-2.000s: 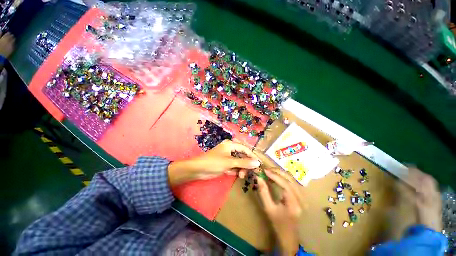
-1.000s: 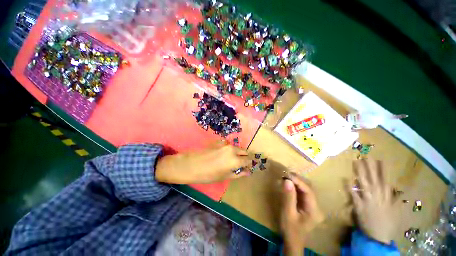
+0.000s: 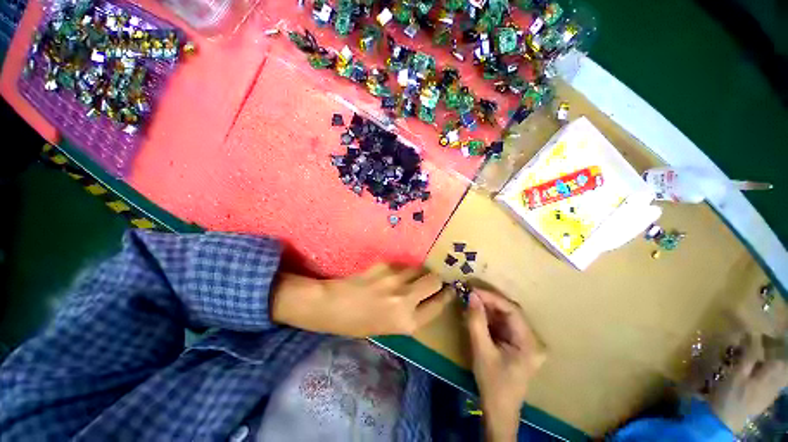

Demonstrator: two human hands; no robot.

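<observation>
My left hand (image 3: 371,302), in a checkered sleeve, lies over the mat's edge with its fingertips meeting my right hand's; whether they grip anything is unclear. My right hand (image 3: 503,341) pinches a small dark piece (image 3: 462,292) between thumb and finger; its detail is too small to tell. Several black square pieces (image 3: 460,256) lie loose on the brown board (image 3: 596,319) just above my fingertips. A larger pile of black square pieces (image 3: 380,164) sits on the red mat (image 3: 216,190).
Green modules (image 3: 423,69) cover the back of the mat, and more heap on the purple tray (image 3: 95,69). A white box (image 3: 566,194) and a small white bottle (image 3: 683,184) lie on the right. Another person's blurred hand (image 3: 750,384), blue-sleeved, is over dark bits at lower right.
The view has moved closer and shifted. My hands parted, then came back together at the fingertips. The other person's hand moved to the lower right, and the modules right of the box are mostly gone from there.
</observation>
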